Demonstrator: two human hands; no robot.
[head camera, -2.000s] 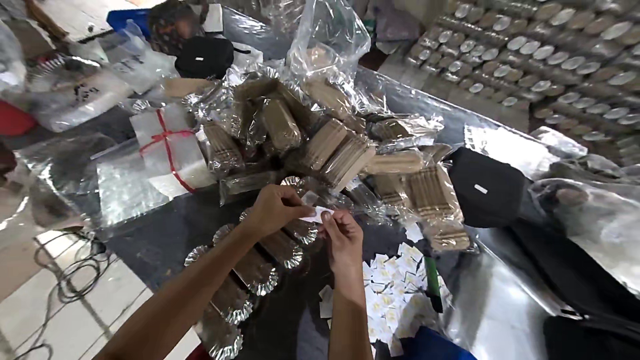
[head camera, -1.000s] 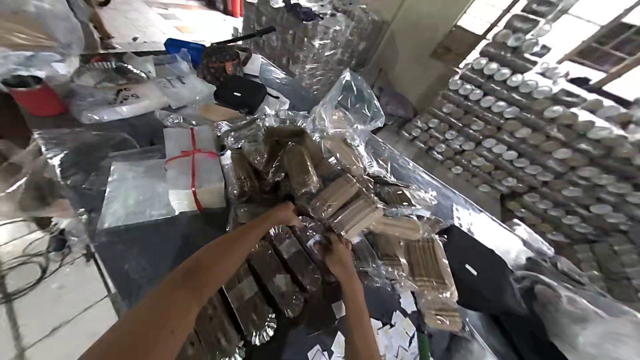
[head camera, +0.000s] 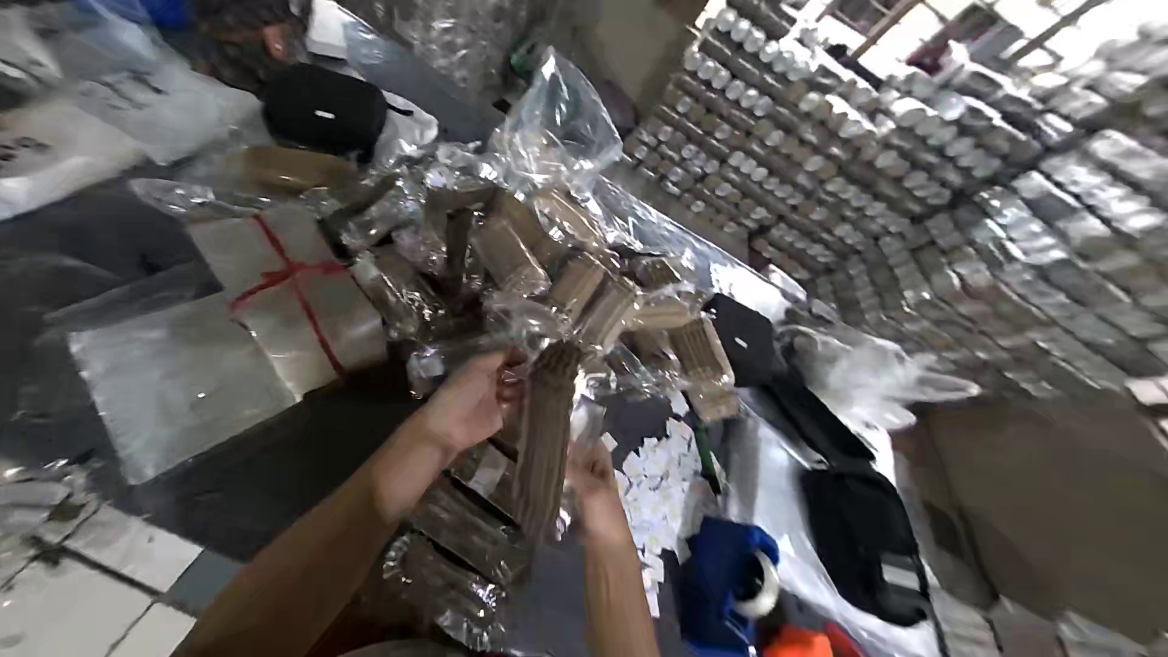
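A brown stack of sticks or strips in clear plastic (head camera: 547, 429) stands between my hands. My left hand (head camera: 479, 397) grips its upper left side, fingers curled at the wrapping. My right hand (head camera: 589, 470), somewhat blurred, holds the lower right side. Beneath lie several more wrapped brown packs (head camera: 465, 525) in a row, partly hidden by my arms. Just beyond my hands is a heap of similar clear-wrapped brown bundles (head camera: 584, 283). Small white labels (head camera: 659, 484) are scattered on the dark tabletop to the right of my right hand.
Clear sheets tied with red ribbon (head camera: 310, 310) lie left. A black pouch (head camera: 324, 109) is beyond them. At right are another black case (head camera: 739, 338), a black bag (head camera: 862, 529), blue cloth (head camera: 721, 566) and a tape roll (head camera: 757, 584). Stacked wrapped packs (head camera: 776, 137) rise behind.
Two seconds ago my hands held a small white piece over the row of packs; now they hold a wrapped brown pack raised between them. The view has shifted noticeably.
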